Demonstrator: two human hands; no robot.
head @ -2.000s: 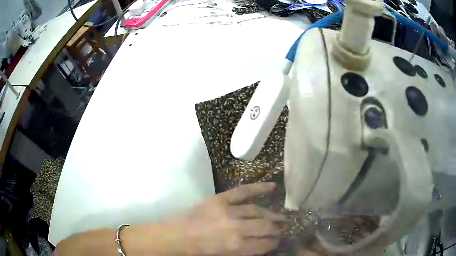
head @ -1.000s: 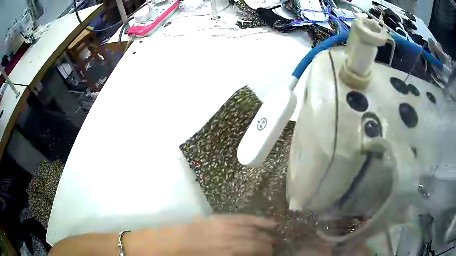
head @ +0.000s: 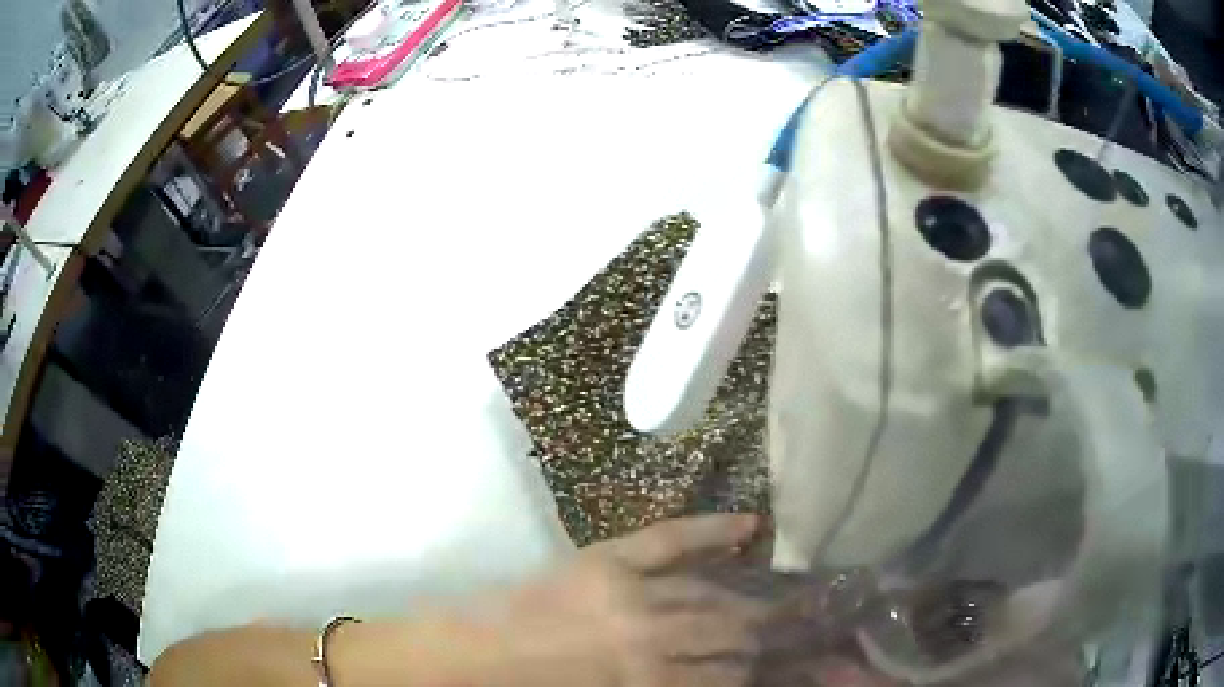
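Note:
A patterned fabric panel [head: 591, 389], dark with gold-brown speckles, lies flat on the white table left of the sewing machine head [head: 859, 322] and runs under it. My left hand [head: 671, 604], with a bracelet at the wrist, lies flat on the near part of the panel, fingers pointing right toward the needle area. That area is blurred and mostly hidden by the machine head. A blurred skin-coloured patch at the bottom edge below the head may be my right hand, but I cannot make it out.
A white work lamp [head: 691, 322] on a blue arm hangs over the panel. A pink tray [head: 396, 47] lies at the far table edge. Fabric scraps [head: 805, 24] lie behind the machine. Speckled cut pieces [head: 132, 523] hang low left of the table. Another table [head: 121, 148] stands beyond.
The camera view has shifted slightly. Compared with the oldest frame, the panel's far left corner lies lower and further left. My left hand's fingers show more clearly than one second ago.

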